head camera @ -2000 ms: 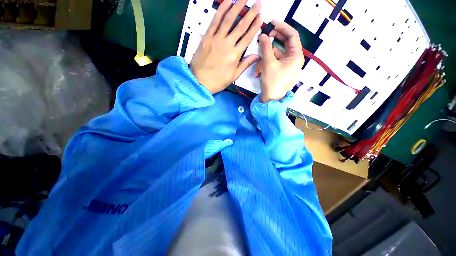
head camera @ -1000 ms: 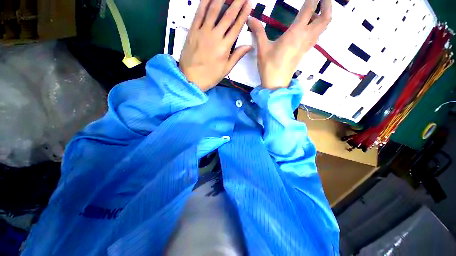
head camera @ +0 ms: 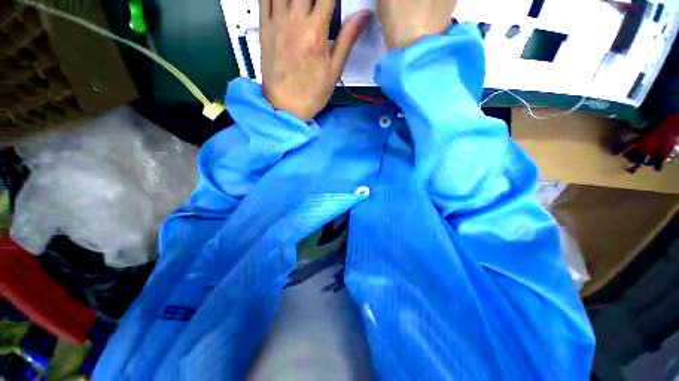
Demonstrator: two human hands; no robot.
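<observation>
The white panel [head camera: 476, 63] with rectangular cutouts lies on the bench along the top edge of the view, its far part out of the picture. My left hand [head camera: 301, 56] lies palm down over the panel's left part, thumb spread, fingertips cut off by the top edge. My right hand [head camera: 413, 18] is over the panel to its right; only its back and wrist show, and its fingers are out of the picture. A black strip [head camera: 629, 26] lies on the panel's right part. A thin pale wire [head camera: 540, 115] loops off the near edge.
A pale yellow strap [head camera: 175, 71] hangs at upper left near a bright green item [head camera: 137, 16]. Cardboard divider tray [head camera: 33, 74] and crumpled clear plastic [head camera: 104, 178] are at left. Red wire bundle ends [head camera: 651, 145] and an open brown carton [head camera: 618, 223] are at right.
The view has turned and shifted, so the panel sits higher and is more cut off. My right hand has reached further away, its fingers leaving the picture. My left hand remains on the panel.
</observation>
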